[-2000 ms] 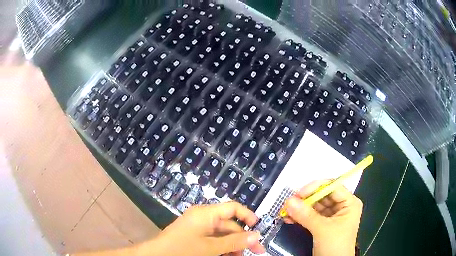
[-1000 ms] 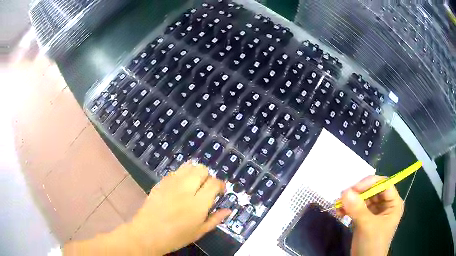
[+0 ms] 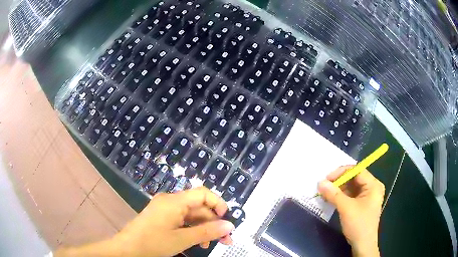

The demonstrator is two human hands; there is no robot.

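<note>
My left hand (image 3: pixel 186 221) holds a black plastic housing (image 3: pixel 235 215) between thumb and fingers, over the left edge of the sheet near the tray's front. My right hand (image 3: pixel 354 201) holds the yellow pointed tool (image 3: pixel 360 164) like a pen, its fine tip low over the grid of small cells. The white sheet (image 3: pixel 307 155) lies over the tray's right front part. A black flat object (image 3: pixel 304 233) with rounded corners lies on the grid. The clear blister tray (image 3: pixel 221 80) holds rows of black housings with pale marks. Silvery, whitish pieces (image 3: pixel 163 173) show in its near pockets.
Tall stacked clear trays (image 3: pixel 396 65) stand behind at the right, and another clear stack (image 3: pixel 37 22) is at the top left. A pale rail (image 3: pixel 402 135) edges the dark green surface (image 3: pixel 396 201) on the right. Pinkish tiled floor (image 3: pixel 55 165) shows at the left.
My left hand was in the tray's near pockets a second ago and now holds a housing beside the sheet. My right hand and tool have shifted left in view, as has the whole scene.
</note>
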